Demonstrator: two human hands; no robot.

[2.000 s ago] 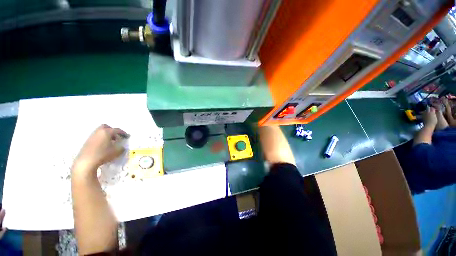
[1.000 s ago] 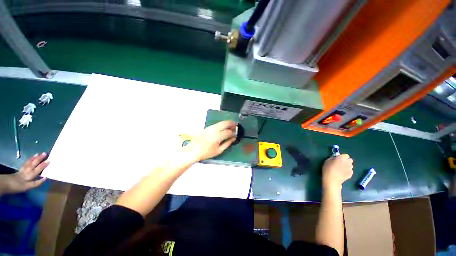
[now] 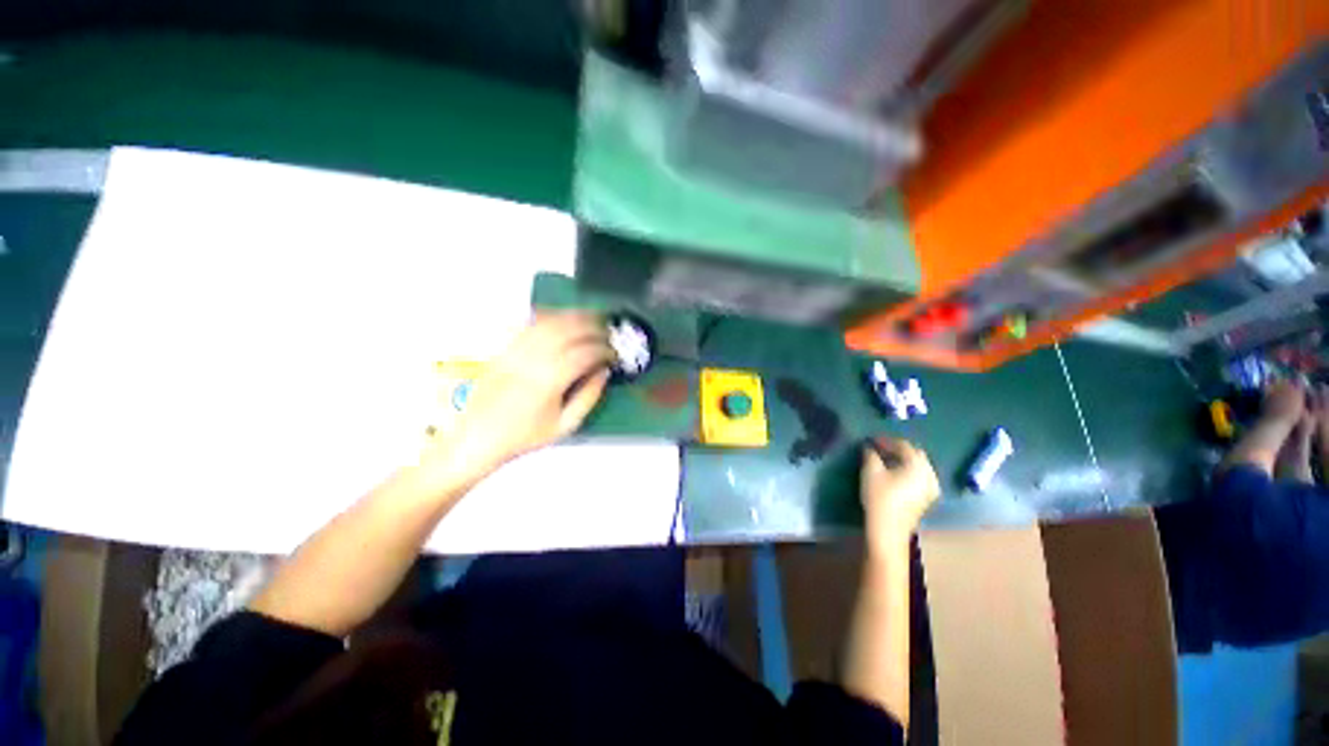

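A white star-shaped piece (image 3: 630, 346) lies on the round black nest (image 3: 643, 367) under the green press head (image 3: 743, 219). My left hand (image 3: 542, 382) is at the nest's left side, thumb and fingers apart, with nothing visible between them. My right hand (image 3: 898, 484) is low over the bench, right of the pile of small black inserts (image 3: 810, 423). Its fingers are curled together around a small dark spot; blur hides whether this is an insert. A yellow box with a green button (image 3: 733, 408) stands between nest and pile. The left button box (image 3: 452, 394) is partly covered by my left hand.
A white sheet (image 3: 292, 321) covers the bench at left. A blue-and-white assembly (image 3: 896, 391) and a short cylinder (image 3: 990, 458) lie at right. The orange control box (image 3: 1079, 131) overhangs the back right. Cartons (image 3: 988, 627) stand below. Another person's hands (image 3: 1286, 408) show at far right.
The view has shifted. My left hand has drawn back slightly from the nest, where the white piece now shows. My right hand has moved left, away from the blue-and-white assembly toward the dark pile.
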